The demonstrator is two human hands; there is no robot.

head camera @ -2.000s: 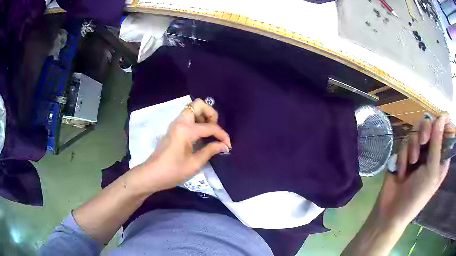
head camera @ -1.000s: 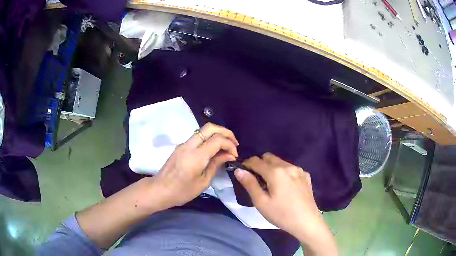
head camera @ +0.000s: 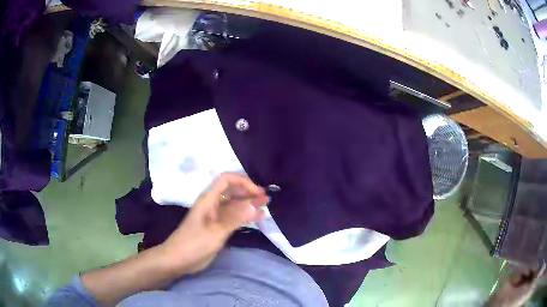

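The dark purple garment (head camera: 336,150) lies over the lap, with white lining (head camera: 183,159) showing at its left and lower edges. A round silvery button (head camera: 242,125) sits near the edge of the purple cloth. A second button (head camera: 216,74) is above it and a third (head camera: 273,188) below. My left hand (head camera: 231,207) is at the cloth edge beside the lowest button, fingertips together at the edge; it is blurred. My right hand (head camera: 520,288) is at the lower right rim, away from the garment, blurred and cut off. No needle or thread can be made out.
The white-topped table (head camera: 336,18) with a tape along its edge crosses the top. Small dark pieces (head camera: 499,36) lie on its grey mat. A wire-mesh wastebasket (head camera: 445,157) stands at right, a blue crate (head camera: 57,102) at left. More purple cloth (head camera: 21,174) hangs at far left.
My right hand has left the lowest button and swung out to the lower right. My left hand has moved slightly down and left, and the lowest button now shows.
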